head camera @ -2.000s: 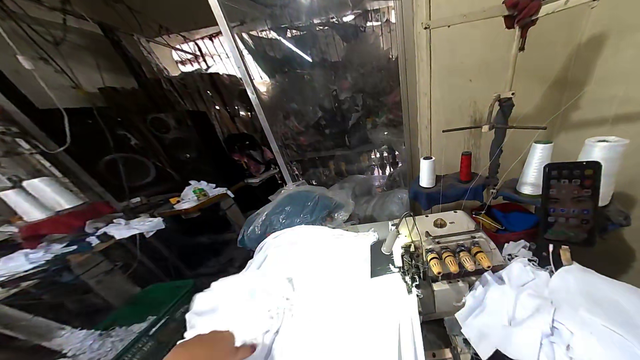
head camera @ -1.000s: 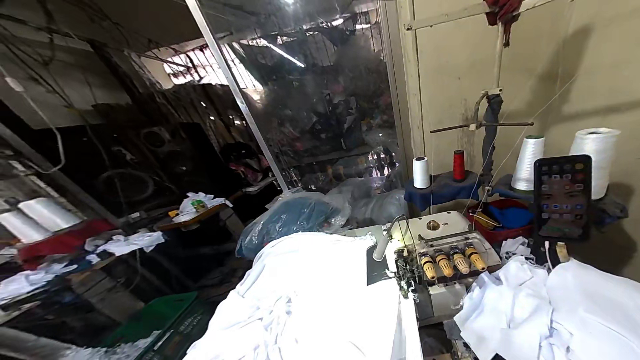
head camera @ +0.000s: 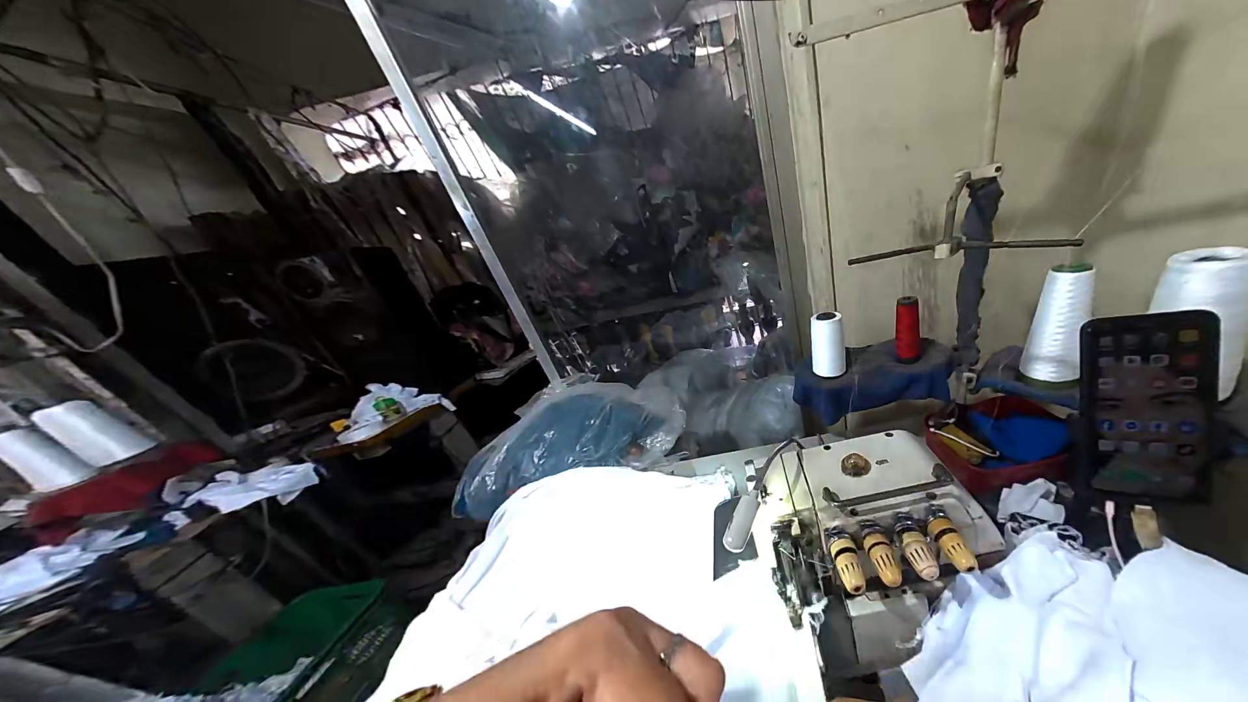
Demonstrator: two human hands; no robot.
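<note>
My left hand (head camera: 624, 663) is at the bottom centre, knuckles up, with a ring on one finger and a bracelet at the wrist. It lies over white fabric (head camera: 604, 526); its curled fingertips are hidden, so a grip cannot be made out. The fabric spreads beside an overlock sewing machine (head camera: 897, 468) with several yellow tension knobs (head camera: 912, 551) and a lit lamp over the needle area. More white fabric pieces (head camera: 1053, 624) are heaped right of the machine. My right hand is not clearly seen; a small brownish sliver at the bottom edge cannot be identified.
Behind the machine stand a white thread spool (head camera: 828, 346), a red spool (head camera: 908, 331), a large white cone (head camera: 1058, 322), a red container (head camera: 994, 468) and a phone (head camera: 1149, 400). Bagged material (head camera: 575, 439) lies beyond the fabric. A green crate (head camera: 302, 634) is at lower left.
My left hand, at the bottom edge two seconds ago and out of sight one second ago, is back in view over the white fabric, nearer the machine than at first.
</note>
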